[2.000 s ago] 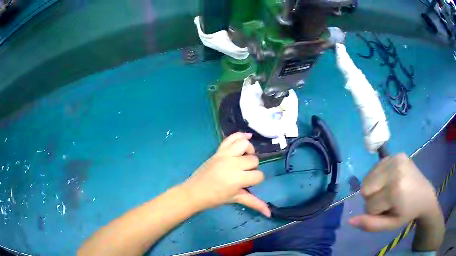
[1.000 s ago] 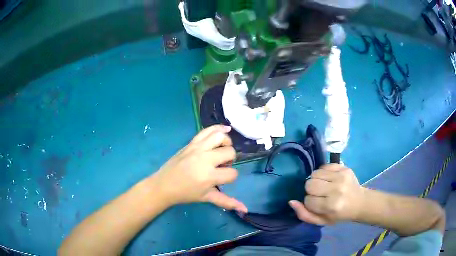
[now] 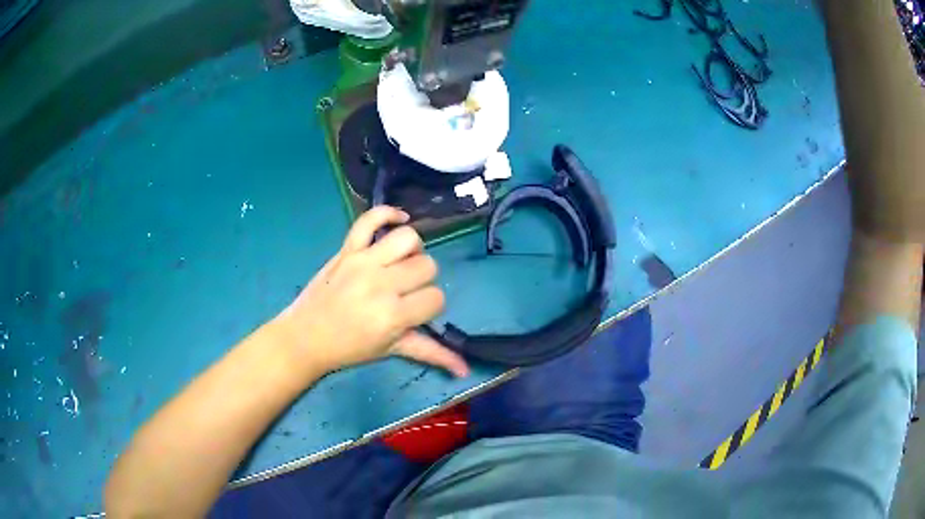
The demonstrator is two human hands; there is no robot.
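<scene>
A black headband assembly [image 3: 538, 347] lies as an arc by the bench's front edge, with a thinner black C-shaped arm [image 3: 580, 225] inside its right part and a thin wire across. My left hand [image 3: 380, 294] grips its left end, thumb on the padded band, fingertips near the press base [image 3: 333, 137]. The white-wrapped fixture [image 3: 438, 147] sits under the dark metal ram [image 3: 461, 46]; the contact under the ram is hidden. My right forearm reaches up along the right edge; the right hand is out of the picture. The wrapped lever handle is not in view.
A tangle of thin black hooks [image 3: 732, 86] lies on the blue-green bench [image 3: 183, 253] at upper right. A white-wrapped side piece [image 3: 343, 14] is left of the ram. The wearer's lap and yellow-black floor tape [image 3: 768, 405] show below the curved bench edge.
My right hand has gone from beside the headband, on the lever handle, up out of the picture; the handle has left view too. The view has shifted. My left hand still grips the headband.
</scene>
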